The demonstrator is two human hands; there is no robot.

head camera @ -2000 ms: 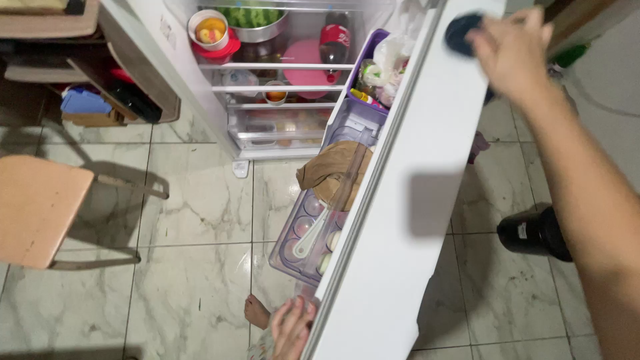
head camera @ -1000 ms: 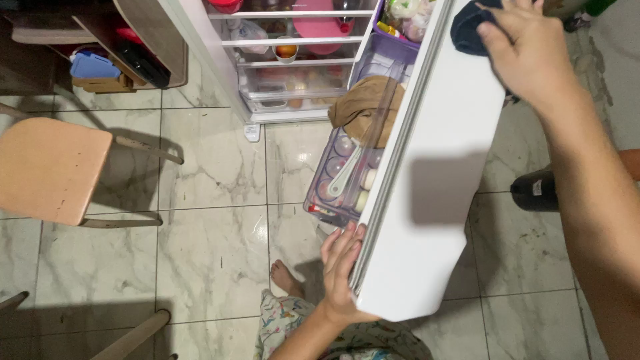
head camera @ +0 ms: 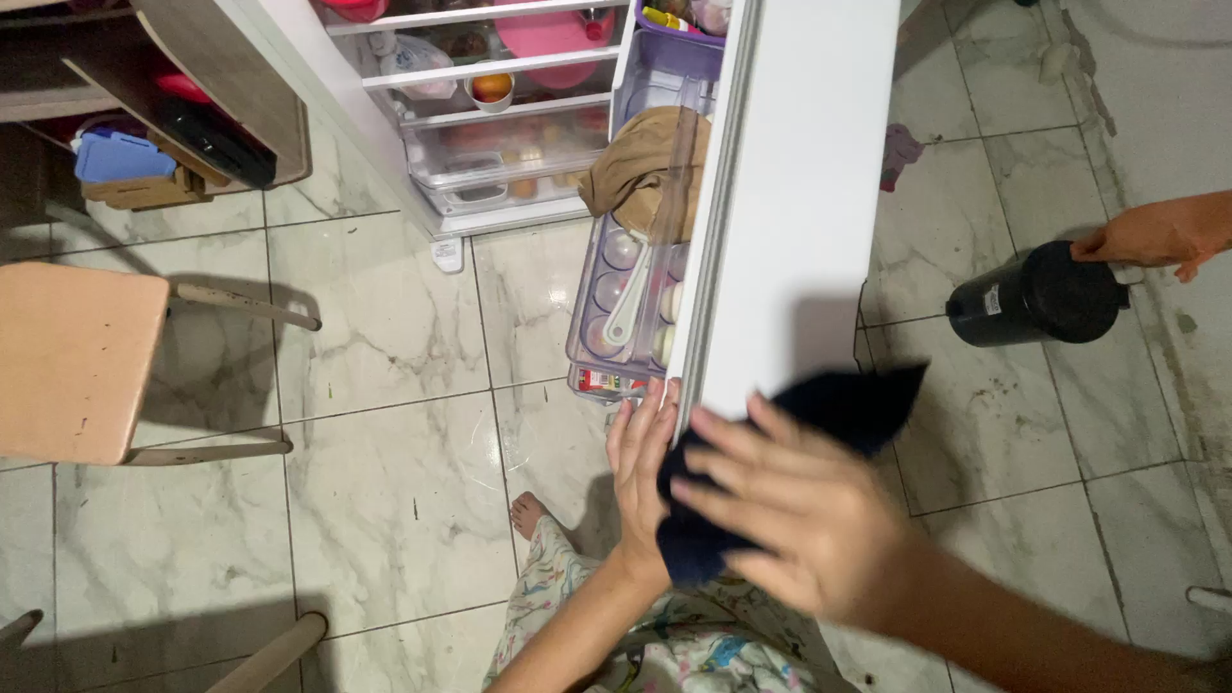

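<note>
The white refrigerator door [head camera: 789,192] stands open, seen from its top edge. My left hand [head camera: 640,481] rests with its fingers on the door's near corner, beside the gasket. My right hand [head camera: 799,510], somewhat blurred, presses a dark navy cloth [head camera: 847,404] against the near end of the door top. Inside the door, a clear egg tray [head camera: 587,337] holds eggs and a white plastic handled utensil [head camera: 630,303]. A brown cloth [head camera: 640,159] lies above them, and a purple bin [head camera: 674,53] sits farther along.
The fridge shelves [head camera: 491,65] hold a pink container and a cup with orange contents. A wooden chair [head camera: 77,361] stands left on the marble-look tiles [head camera: 385,318]. At right are a black lidded bin [head camera: 1039,294] and an orange cloth [head camera: 1165,231]. A shelf unit [head camera: 279,87] stands upper left.
My right hand has moved with the dark cloth from the far part of the door top to its near end. My left hand stays at the near corner.
</note>
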